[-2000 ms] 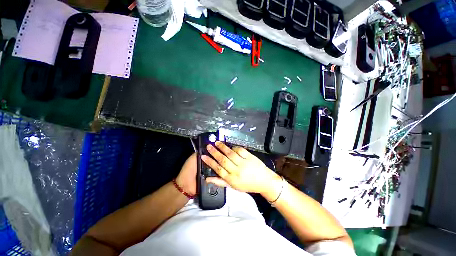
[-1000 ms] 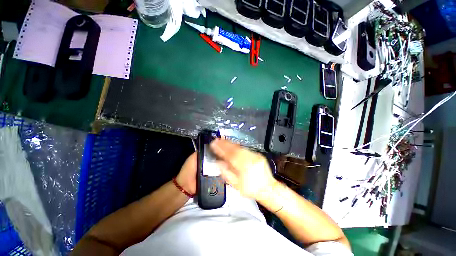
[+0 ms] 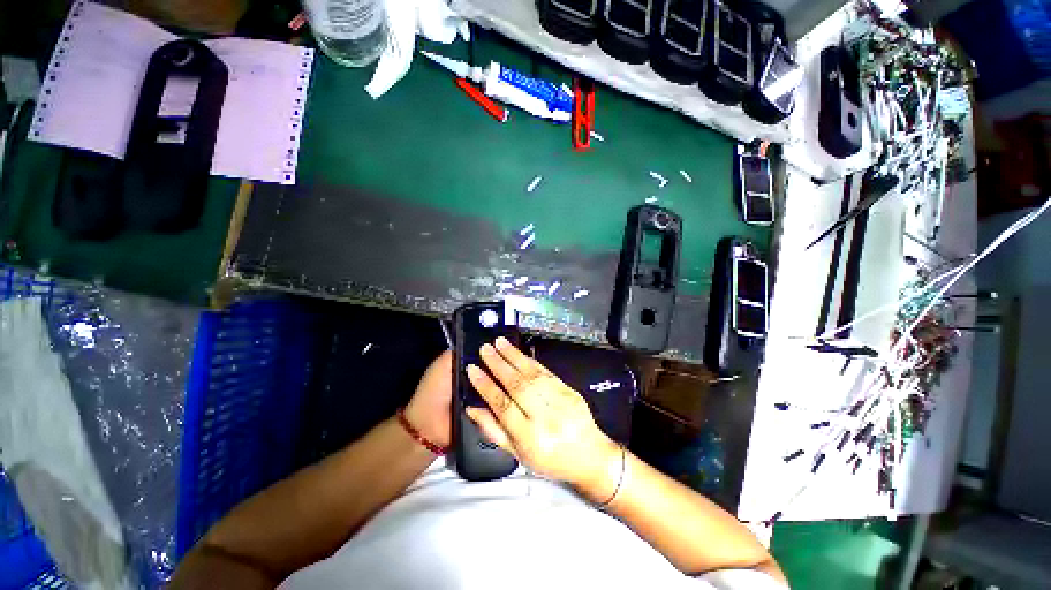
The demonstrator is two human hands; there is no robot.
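A black lock panel [image 3: 484, 326] stands lengthwise above my lap, just below the bench edge, with a bright round spot at its top end. My left hand [image 3: 433, 400] holds it along its left side; the fingers beneath are hidden. My right hand [image 3: 532, 411] lies flat across the panel's middle, fingers slightly apart and touching its face, covering the window area. Another black panel [image 3: 622, 302] lies on the mat to the right, with a window opening and a round hole. A panel with white-outlined openings [image 3: 723, 319] lies beside it.
Glue tube [image 3: 529, 91] and red-handled tool [image 3: 584, 114] lie on the green mat [image 3: 403, 150], with white scraps nearer me. Open panels [image 3: 679, 44] line the back. Boards and cables [image 3: 893, 392] cover the right side table. A blue crate [image 3: 236, 426] stands at left.
My right hand, blurred and to the right of a pale rectangle on the panel a second ago, now lies over that area. My left hand keeps its hold.
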